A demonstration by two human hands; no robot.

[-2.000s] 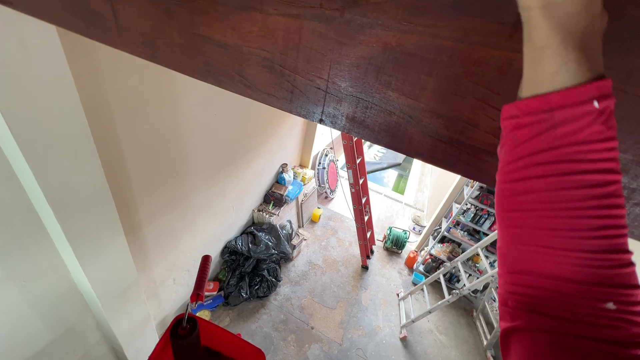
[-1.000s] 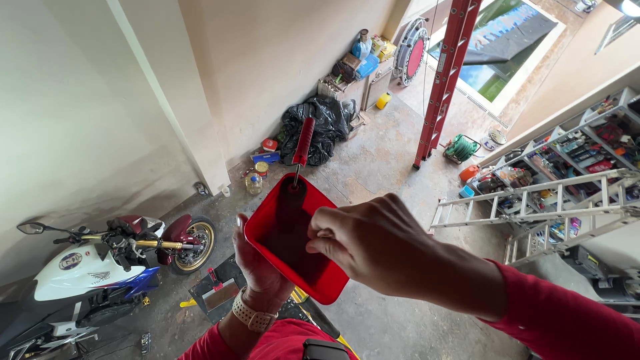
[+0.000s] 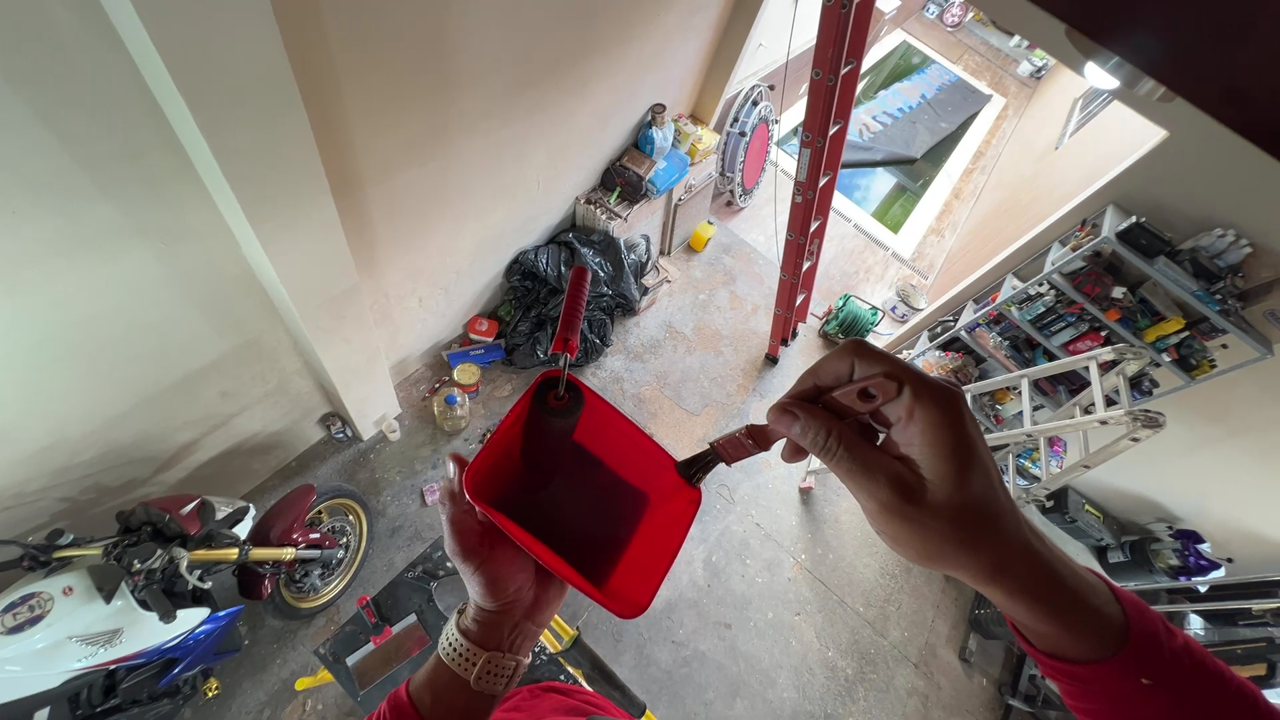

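Observation:
My left hand (image 3: 500, 550) holds a red plastic paint tray (image 3: 655, 520) from its left side and below, a pale watch band on the wrist. Dark liquid lies inside the tray. A small paint roller (image 3: 570, 315) with a red handle leans in its upper corner, its dark sleeve down in the tray. Between the thumb and fingers of my right hand (image 3: 880, 450) is a paintbrush (image 3: 745, 445); its dark bristles touch or nearly touch the tray's right rim.
Far below, a motorcycle (image 3: 120, 610) stands at the left, and black plastic bags (image 3: 570, 290) lie by the wall. A red ladder (image 3: 820, 170) rises ahead. An aluminium ladder (image 3: 1080, 430) and loaded shelves (image 3: 1120, 300) are at the right. A dark beam (image 3: 1190, 50) crosses the top right corner.
The view has swung down from the dark wooden beam to the tray. My right hand, over the tray's inside one second ago, is now off its right side with the brush in view.

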